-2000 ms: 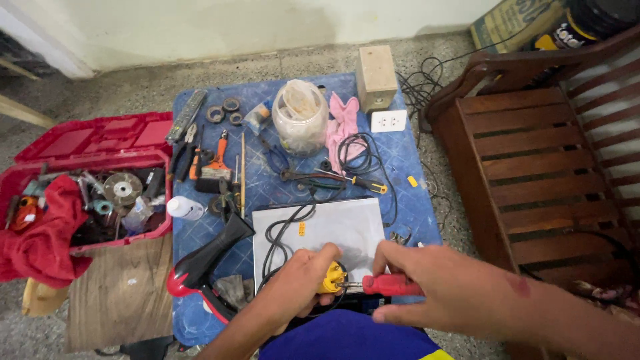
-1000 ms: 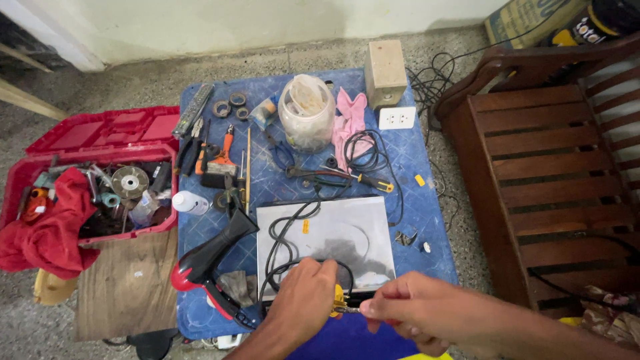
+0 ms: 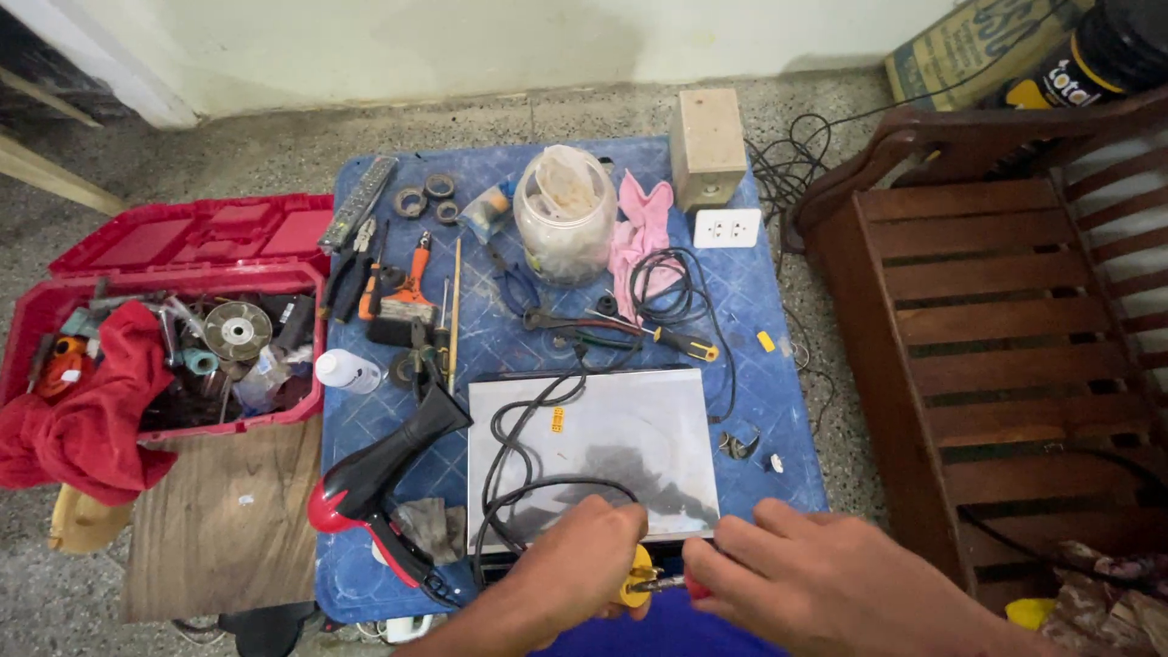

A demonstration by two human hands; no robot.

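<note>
My left hand grips a yellow electrical plug with metal prongs, low over the front of the table. A black cord loops beside that hand over a flat silver panel. My right hand is closed around the red handle of a screwdriver, mostly covered by the fingers. Its metal shaft reaches left to the plug; the exact contact point is too small to tell. A black and red hair dryer lies left of the panel.
On the blue table stand a plastic jar, a wooden block and a white outlet plate. Pliers, tape rolls and a white bottle lie left. A red toolbox is left, a wooden bench right.
The red screwdriver handle, plain two seconds ago, is now mostly inside my right hand. My left hand stays on the yellow plug.
</note>
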